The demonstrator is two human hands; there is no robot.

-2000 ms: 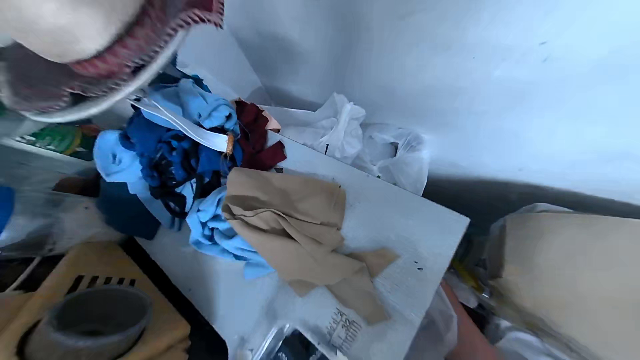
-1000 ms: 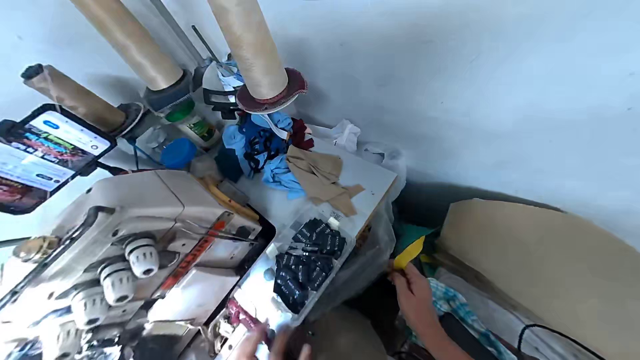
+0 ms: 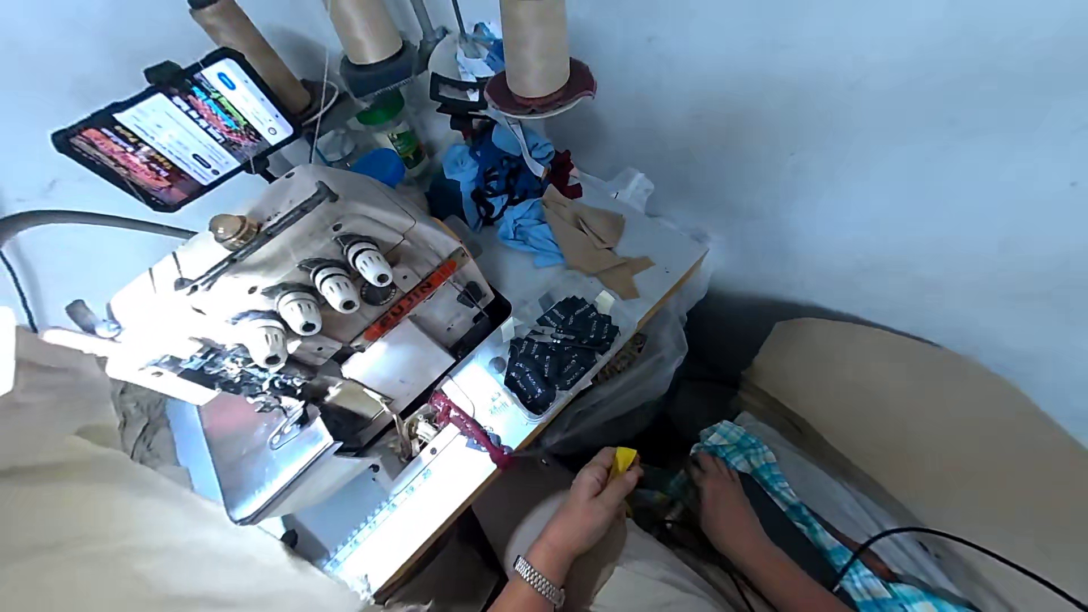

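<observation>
My left hand (image 3: pixel 591 501), with a metal watch on its wrist, pinches a small piece of yellow cloth (image 3: pixel 625 461) beyond the table's front edge. To its right, my right hand (image 3: pixel 722 497) reaches down against teal plaid fabric (image 3: pixel 752 455); its fingertips are partly hidden, and I cannot tell whether it grips anything. On the left stands an overlock sewing machine (image 3: pixel 340 280) with its lamp lit. A clear plastic tray (image 3: pixel 537 416) of dark printed labels (image 3: pixel 557 353) lies on the white table (image 3: pixel 408 510).
Blue scraps (image 3: pixel 501 174) and tan cloth (image 3: pixel 595 234) lie at the table's back. Thread cones (image 3: pixel 535 51) stand behind the machine, beside a mounted phone (image 3: pixel 183 132). A plastic bag (image 3: pixel 663 365) hangs at the table edge. Brown board (image 3: pixel 918 408) and a black cable (image 3: pixel 960 557) are on the right.
The yellow piece, in my right hand a second ago, is now in my left hand, which has moved right from the table edge. The view has swung toward the machine and lap.
</observation>
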